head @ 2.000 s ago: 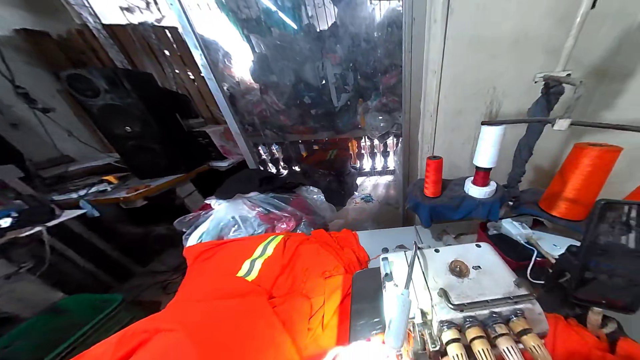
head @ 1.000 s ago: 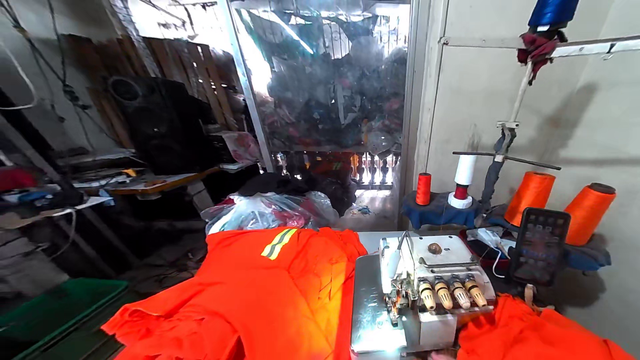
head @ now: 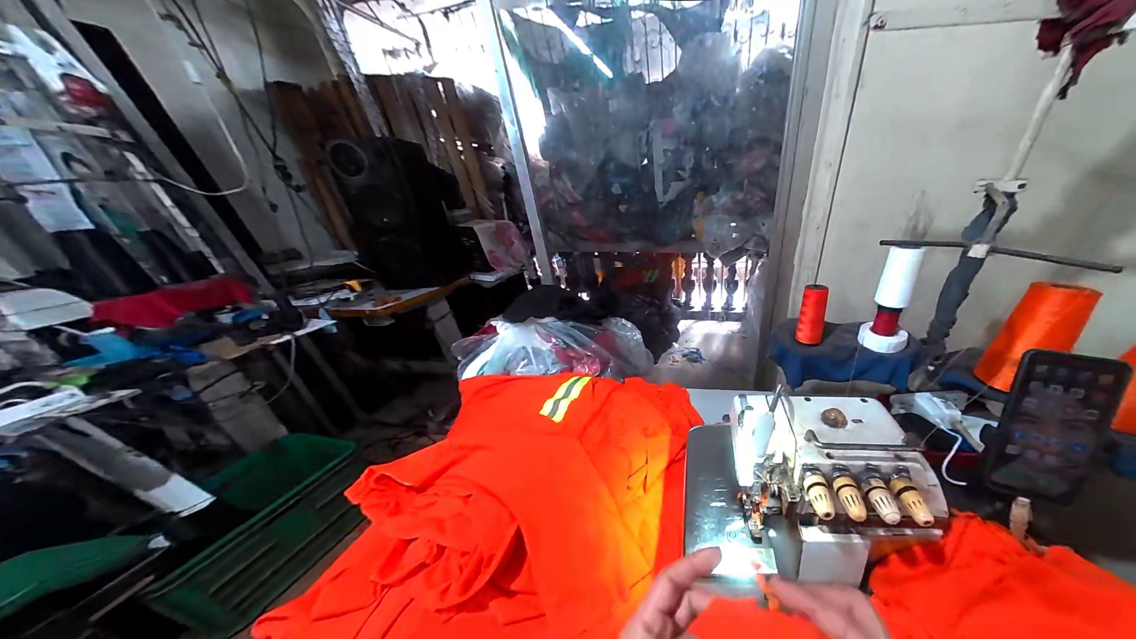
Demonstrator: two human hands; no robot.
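Observation:
An overlock sewing machine (head: 852, 470) with wooden-coloured tension knobs stands at the lower right, its lamp lighting the metal work plate (head: 710, 497). At the bottom edge my left hand (head: 670, 599) is raised by the plate's front, thumb and fingers curved, with orange fabric (head: 745, 619) beneath. My right hand (head: 821, 608) is just right of it, fingertips at a small orange piece; its grip is blurred. A large orange garment (head: 532, 506) with a yellow-and-grey reflective strip (head: 564, 398) lies left of the machine. More orange cloth (head: 1021, 577) lies to the right.
Behind the machine stand a red thread spool (head: 812, 315), a white cone (head: 899, 277) and a large orange cone (head: 1038, 335). A smartphone (head: 1056, 426) stands upright at right. Plastic bags (head: 555, 349) lie beyond the garment, and a green crate (head: 257, 532) is at lower left.
Both hands have come into view at the bottom, in front of the machine's plate; a second ago only a bit of one showed at the bottom edge. The view has swung left.

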